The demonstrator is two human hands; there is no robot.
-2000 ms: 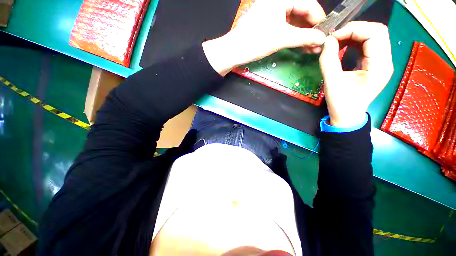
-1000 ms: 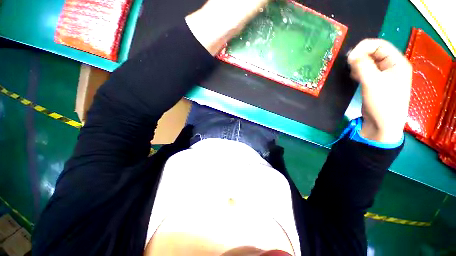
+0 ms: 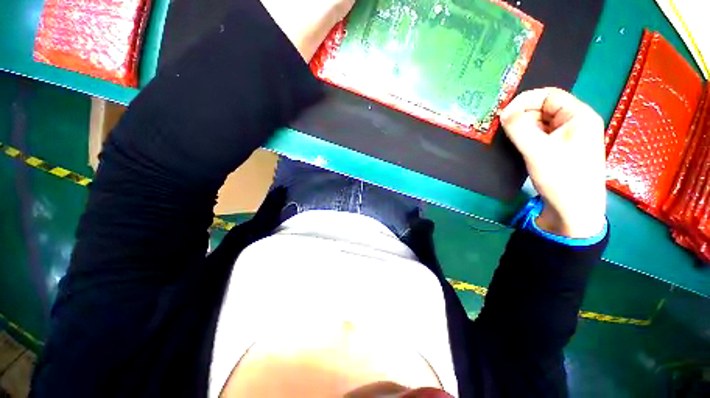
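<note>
A green circuit board (image 3: 444,58) lies flat, flatter face up, on a red bubble bag (image 3: 354,80) whose edge shows around it. The bag lies on the black work mat (image 3: 389,132). My right hand (image 3: 551,128), with a blue wrist strap (image 3: 572,235), is at the board's lower right corner, thumb and index finger pinched together; whether a small piece is between the fingertips cannot be told. My left hand (image 3: 315,22) is at the board's upper left, cut off by the top edge of the picture, its fingertips partly out of view.
A stack of red bags (image 3: 89,39) lies on the bench at the far left. Loose overlapping red bubble bags (image 3: 658,128) lie at the right. A pale stack (image 3: 689,23) is at the top right corner. A brown carton (image 3: 247,186) is below the bench edge.
The metal-looking tool or strip seen between both hands two seconds ago is out of view. The hands have parted. My left hand has moved left; my right hand has come down to the board's corner.
</note>
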